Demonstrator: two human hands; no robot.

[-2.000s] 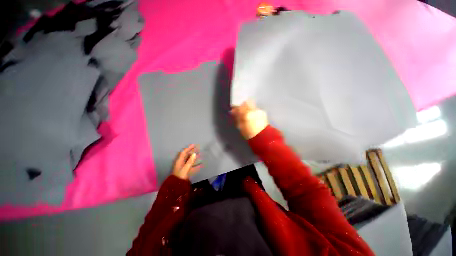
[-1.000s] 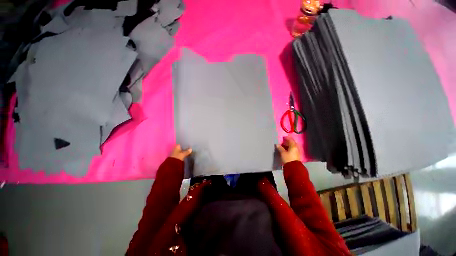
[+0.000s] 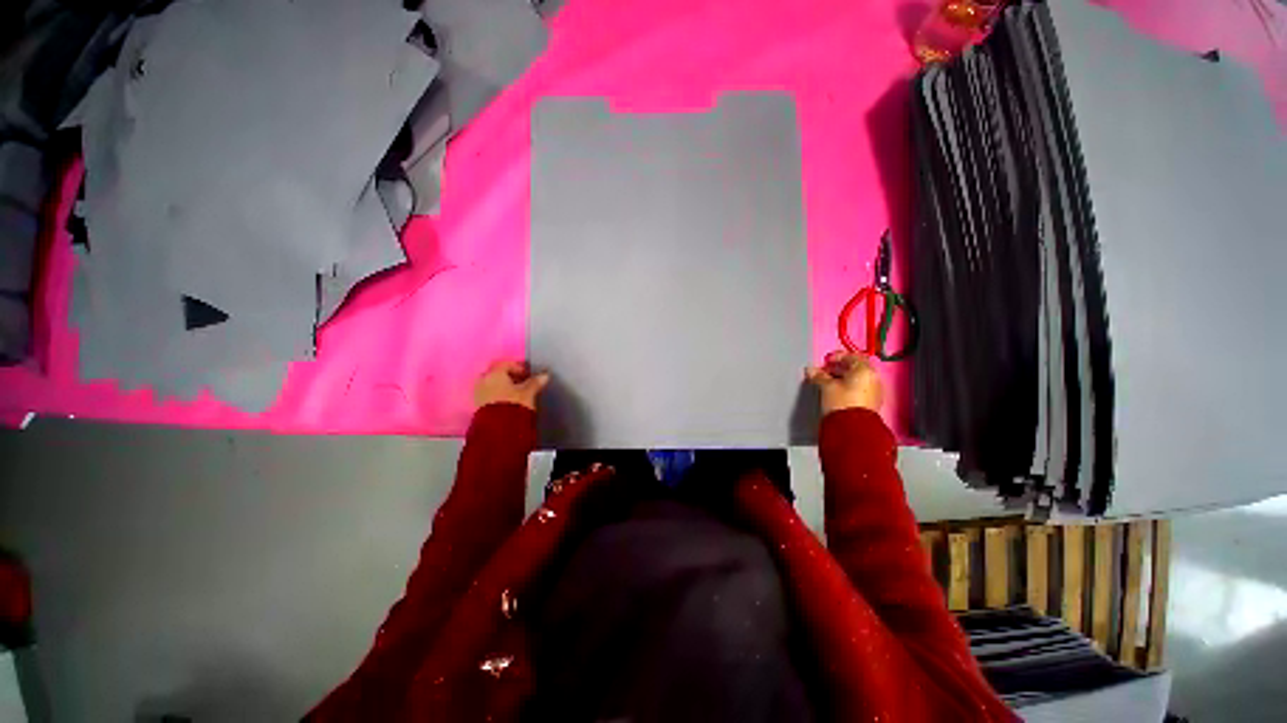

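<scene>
A grey, near-rectangular cut panel (image 3: 669,254) with a notched far edge lies flat on the pink table cover (image 3: 706,43), its near edge at the table edge. My left hand (image 3: 510,384) holds its near left edge, thumb on top. My right hand (image 3: 847,383) holds its near right edge. The fingers under the edges are hidden. Scissors (image 3: 878,319) with one red and one green handle lie just beyond my right hand, blades pointing away. The thick panel stack (image 3: 1186,269) stands to the right, its dark layered edges facing the panel.
An untidy heap of grey offcut pieces (image 3: 254,184) lies at the left, with a small dark triangular hole. A shiny orange-gold object (image 3: 956,26) is by the stack's far corner. A wooden pallet (image 3: 1074,572) and a floor stack of panels (image 3: 1037,653) are below right.
Two seconds ago my right hand was at the stack's left edge; it is now at the panel's right edge. Since one second ago the panel lies straighter, and the view has shifted.
</scene>
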